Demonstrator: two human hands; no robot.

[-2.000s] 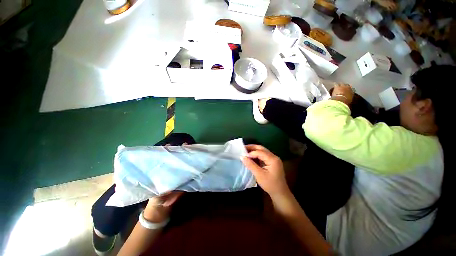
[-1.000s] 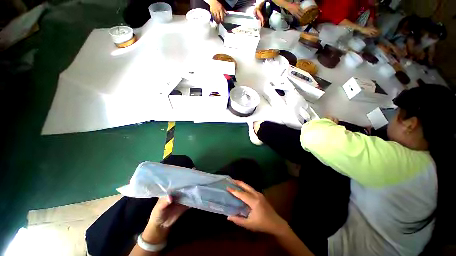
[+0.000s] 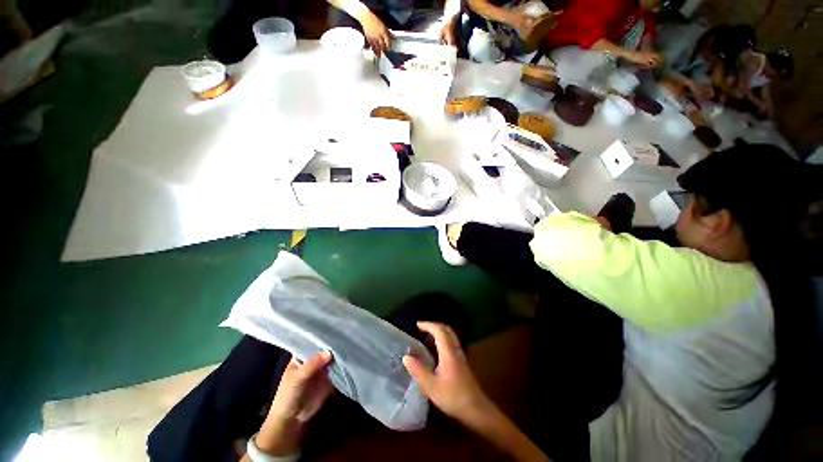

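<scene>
A long device in a translucent white-grey protective bag [image 3: 338, 334] is held over my lap, tilted with its left end higher. The dark slab shows through the bag. My left hand [image 3: 302, 392] grips the lower edge near the middle, thumb on top. My right hand [image 3: 444, 372] is at the right end, its thumb on the bag's surface and its other fingers raised apart. A loose bag end sticks out at the left.
A white-covered table [image 3: 135, 198] stands ahead, with an open white box [image 3: 347, 185], a clear tub [image 3: 428, 188] and yellow-orange rolls [image 3: 391, 114]. A person in a yellow-white top [image 3: 668, 298] sits close at right. Other people's hands work at the far side.
The bagged device has turned so its right end points down toward me. My right hand's fingers have spread away from it. The view has shifted, showing more of the table's far side than at first.
</scene>
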